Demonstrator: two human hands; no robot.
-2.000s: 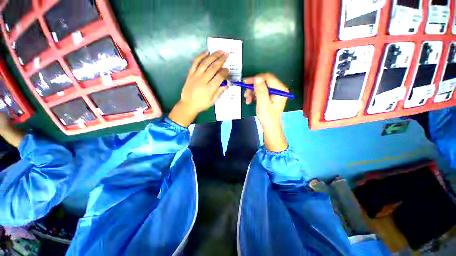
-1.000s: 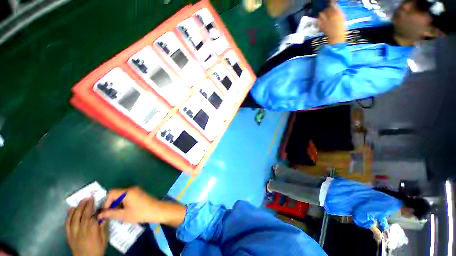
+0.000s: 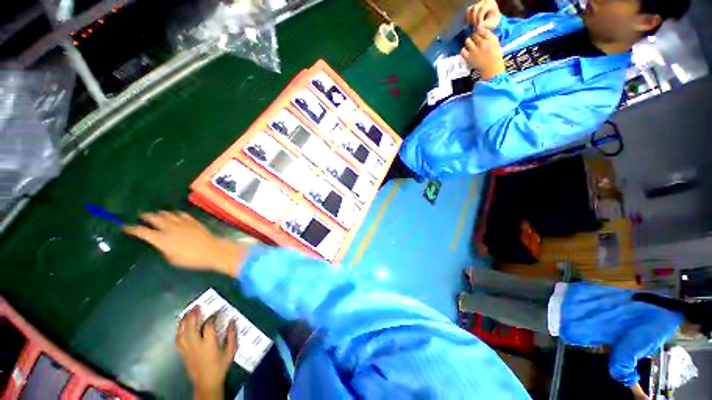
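A white label sheet with rows of small black print (image 3: 248, 344) lies on the green mat at the lower left. My left hand (image 3: 206, 348) rests flat on its upper left part, fingers spread, covering some of it. My right hand (image 3: 181, 241) is farther up the mat, fingers extended and apart. A blue pen (image 3: 103, 214) lies on the mat just beyond its fingertips. The red-orange tray (image 3: 204, 197) right of my right hand bears two rows of open white phone assemblies with black parts.
Another red-orange tray (image 3: 74, 380) with dark slabs is cut off at the lower left. A small white piece (image 3: 104, 246) lies near the pen. A tape roll (image 3: 386, 38) and clear plastic bags (image 3: 234, 33) are at the back. A person in blue (image 3: 531, 101) sits beyond the phone tray.
My right hand has left the label sheet, moved up across the mat and let go of the pen. My left hand stays on the sheet. The view has turned right.
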